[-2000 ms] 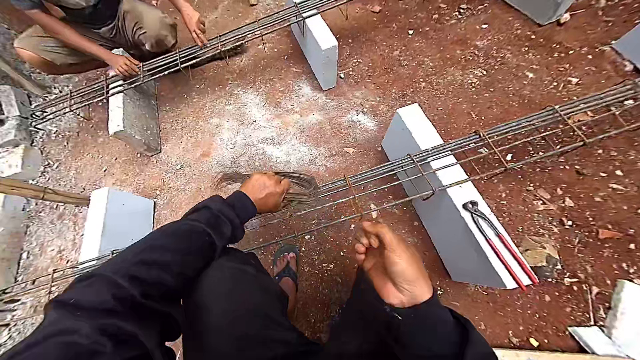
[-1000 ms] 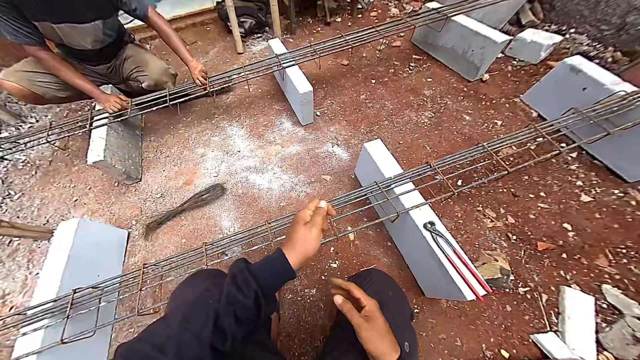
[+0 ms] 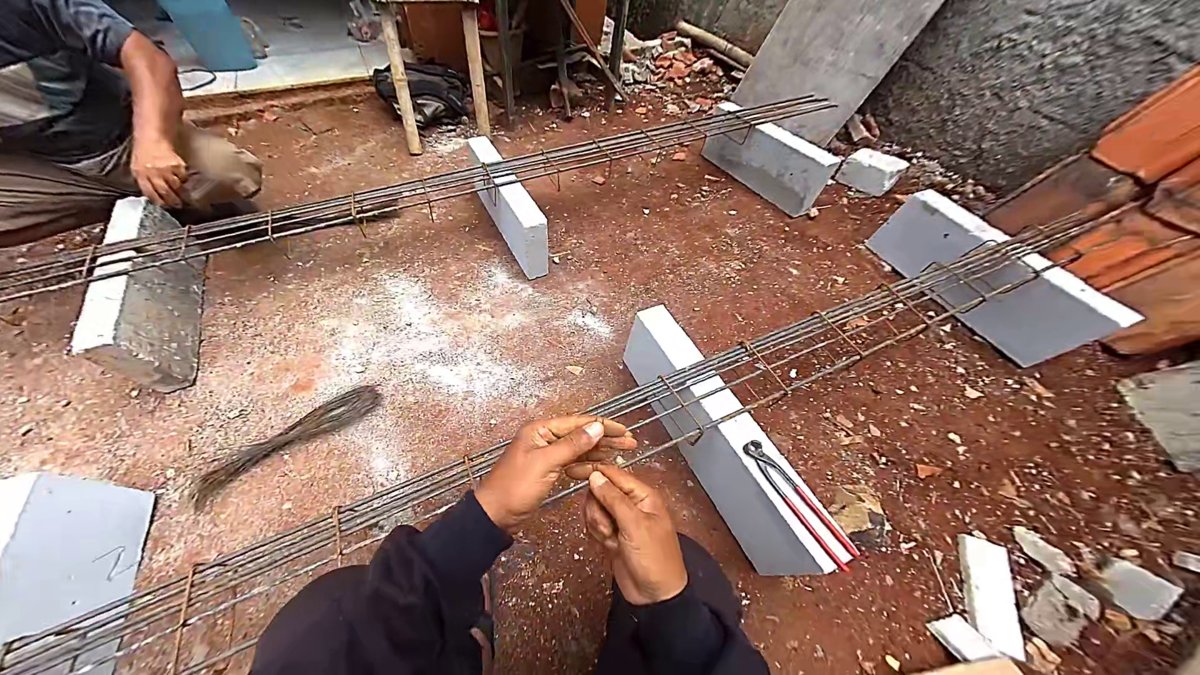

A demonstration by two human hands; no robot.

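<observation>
Both hands meet over a long rebar cage [image 3: 825,328] made of thin steel bars with square stirrups. My left hand [image 3: 548,464] has its thumb and fingers pinched together above the bars; whether a thin wire is between them is too small to tell. Just below and to the right, my right hand [image 3: 637,530] pinches at the same spot, its contents likewise unclear. A white lightweight concrete block [image 3: 698,441] supports the cage to the right of my hands. Red-handled end-cutting nippers [image 3: 802,506] lie on its top. A bundle of tie wire [image 3: 291,441] lies on the ground to the left.
A second rebar cage [image 3: 441,187] rests on blocks further off, with a crouching person [image 3: 112,122] at its left end. Another block [image 3: 1003,272] bears my cage at the right. Broken block pieces [image 3: 994,595] lie lower right; wooden legs [image 3: 403,94] stand behind.
The tie wire bundle, at my left hand two seconds ago, lies on the ground. My hands, apart before, have come together over the cage. The view has swung up and right.
</observation>
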